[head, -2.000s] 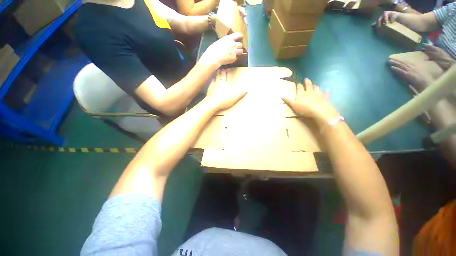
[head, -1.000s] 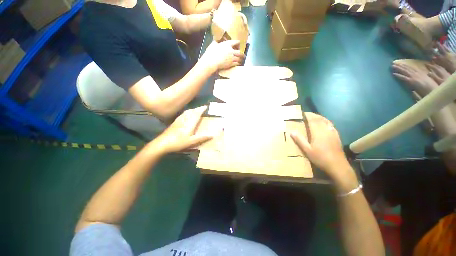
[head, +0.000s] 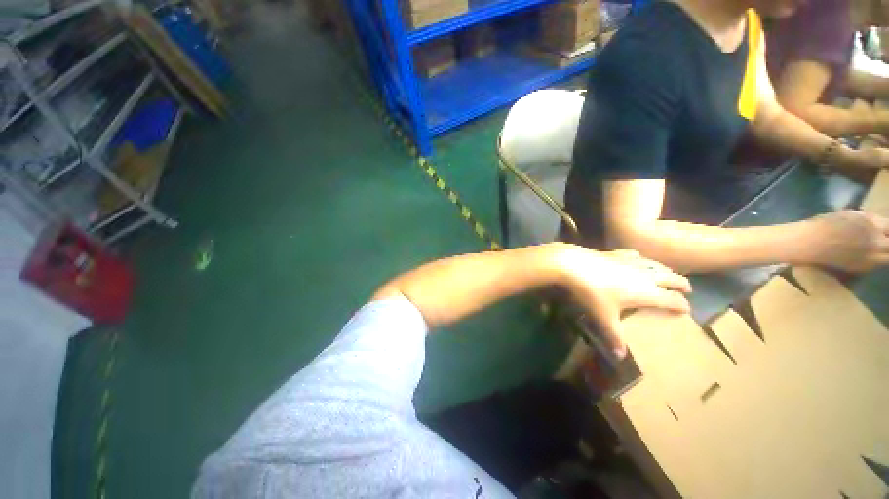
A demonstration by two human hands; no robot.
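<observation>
A flat brown die-cut blank (head: 780,390) lies on the table at the lower right, cut off by the picture's edges. It has dark notches along its far-left edge and small slits in its panel. My left hand (head: 619,290) rests over the blank's left corner, fingers on the cardboard and thumb spread towards the near side. A small upright or layered edge shows under the thumb; I cannot tell if it is a fold or the stack's edge. My right hand is out of the picture.
A seated person in a dark top (head: 643,127) has a forearm just beyond the blank. A white chair (head: 541,146), blue shelving (head: 487,97) with boxes, a red box (head: 83,273) and a metal rack (head: 97,146) stand further left.
The view has swung left, so the blank now lies at the lower right. My right hand has left the picture. My left hand is at the blank's left corner instead of on its panel.
</observation>
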